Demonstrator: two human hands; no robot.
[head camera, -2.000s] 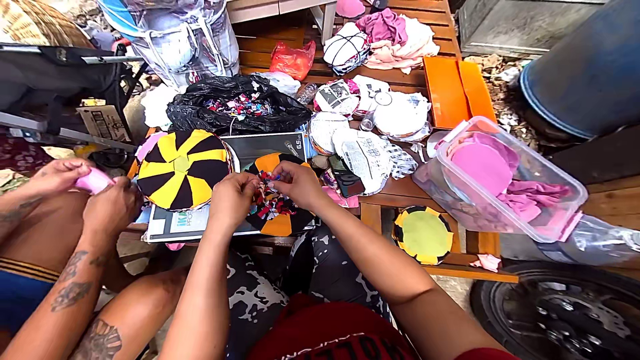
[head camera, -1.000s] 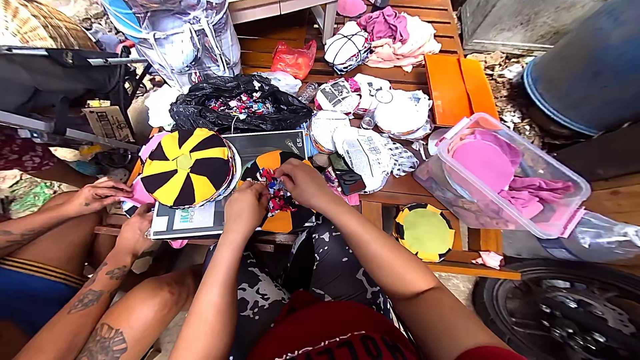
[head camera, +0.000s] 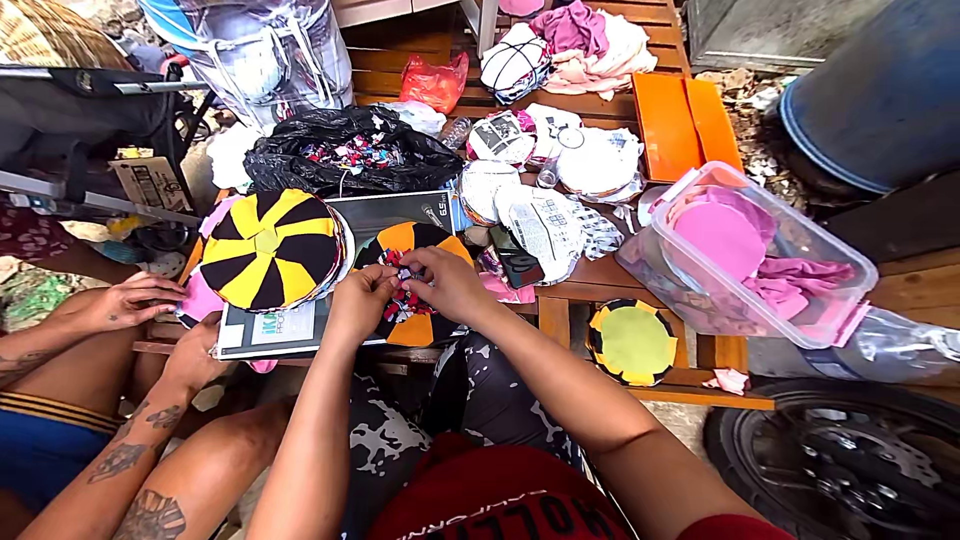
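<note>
My left hand (head camera: 361, 300) and my right hand (head camera: 444, 283) meet over an orange-and-black round fabric piece (head camera: 412, 331) on a flat box. Their fingertips pinch small multicoloured fabric scraps (head camera: 403, 301) heaped at its centre; individual scraps are partly hidden by the fingers. Left of my hands, a stack of yellow-and-black round fabric pieces (head camera: 271, 251) lies on the flat box (head camera: 240, 334). Behind them, a black plastic bag (head camera: 292, 161) holds more scraps (head camera: 356, 152). A yellow round piece with a black-and-yellow edge (head camera: 634, 343) lies to the right on the wooden slats.
At the left, a co-worker's hands (head camera: 150, 300) touch pink fabric (head camera: 201, 296). A clear plastic bin (head camera: 787, 322) with pink cloth stands right, near an orange folder (head camera: 686, 124). White fabric bundles (head camera: 544, 229) lie behind my right hand. A motorcycle wheel (head camera: 840, 450) is at lower right.
The co-worker's hands have moved from beside the stack, where they held something pink, down to the pink fabric at the stack's lower left. My hands stay over the scraps, with small finger shifts.
</note>
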